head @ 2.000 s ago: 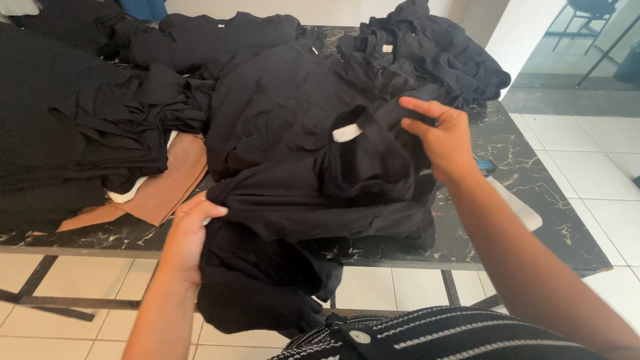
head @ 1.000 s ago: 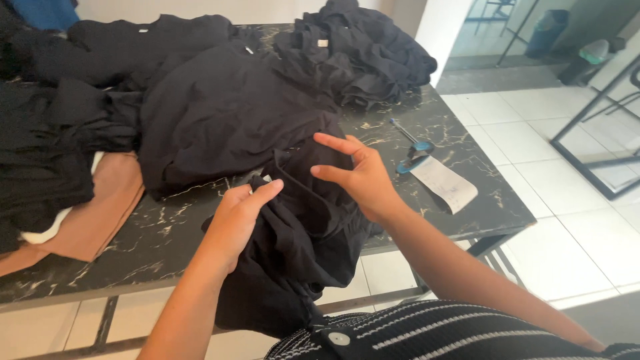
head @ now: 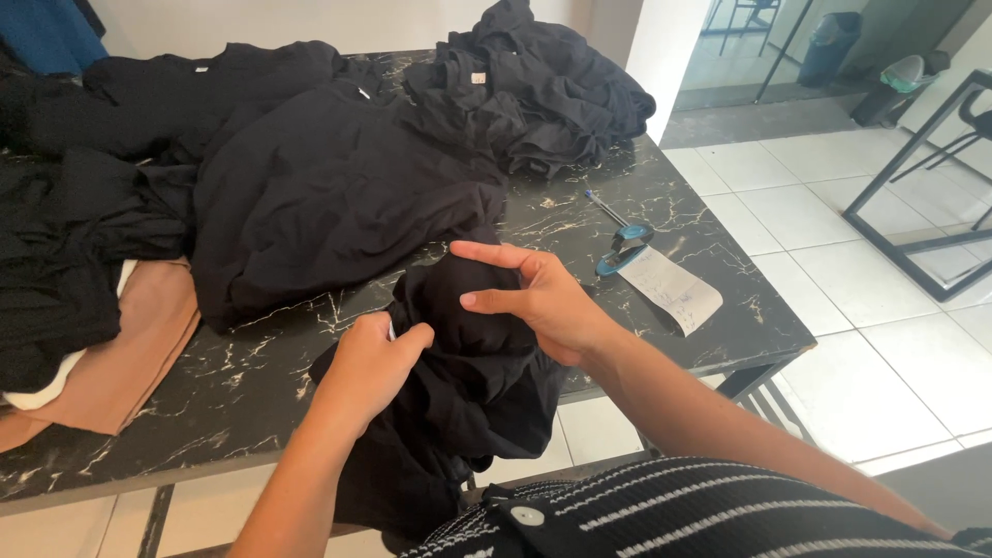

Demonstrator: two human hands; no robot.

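Note:
A black garment [head: 480, 372] hangs bunched over the front edge of the black marbled table [head: 256, 372]. My left hand [head: 380, 360] pinches its upper left part, where a bit of white shows by the fingers. On the garment's upper right side lies my right hand [head: 535, 298], thumb and forefinger spread apart, the other fingers hidden behind or in the cloth; whether they grip it I cannot tell. Just behind is a large spread black garment [head: 333, 186]. A crumpled heap of black garments [head: 535, 85] with a pale label lies at the back right.
Right of my hands, a pen [head: 603, 208], a blue and black clip-like tool [head: 626, 246] and a paper slip with handwriting [head: 673, 291] lie on the table. Brown fabric [head: 159, 341] and more black clothing [head: 70, 263] are at the left. A metal frame [head: 899, 232] stands on the tiled floor.
The held garment, stretched between my hands two seconds ago with its white label showing, is now bunched. My hands have come closer together. The view has shifted right, showing the pen and paper slip.

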